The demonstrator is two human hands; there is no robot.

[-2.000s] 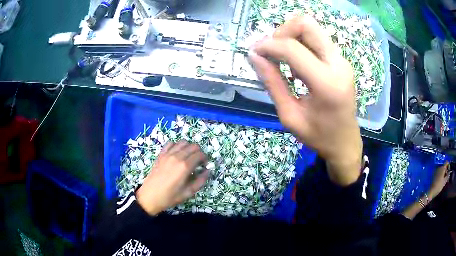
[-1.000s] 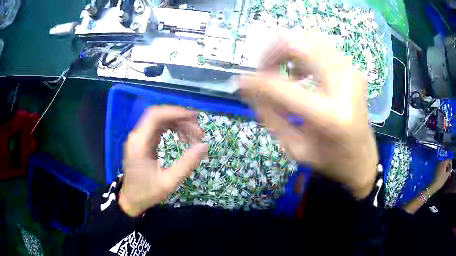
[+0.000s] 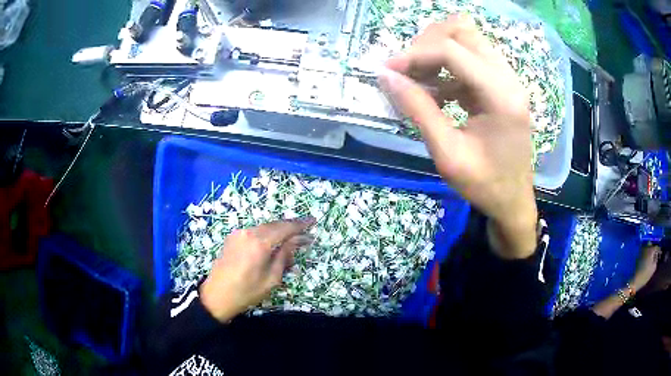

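The silver-white pneumatic fixture [image 3: 257,92] lies along the bench's near edge. My right hand [image 3: 471,110] is at the fixture's right end, thumb and index fingertips close together at the loading slot; glare hides whether a part is between them. My left hand [image 3: 254,264] rests palm down on the loose wired connectors [image 3: 360,242] in the blue bin [image 3: 165,191], fingers pointing right; whether it grips one cannot be told. The clear plastic tub [image 3: 563,139], heaped with similar green-and-white parts, is behind and right of the fixture, partly hidden by my right hand.
A dark phone [image 3: 582,128] lies right of the tub. At the right, a coworker's hand [image 3: 646,268] is beside another blue bin [image 3: 611,257] with parts. An empty-looking blue crate [image 3: 88,294] and a red object [image 3: 26,217] are at lower left. A green bag [image 3: 570,26] is behind the tub.
Since one second ago, my right hand has moved up from over the bin's edge to the fixture's right end. My left hand has moved down and right onto the parts, its fingers closer together.
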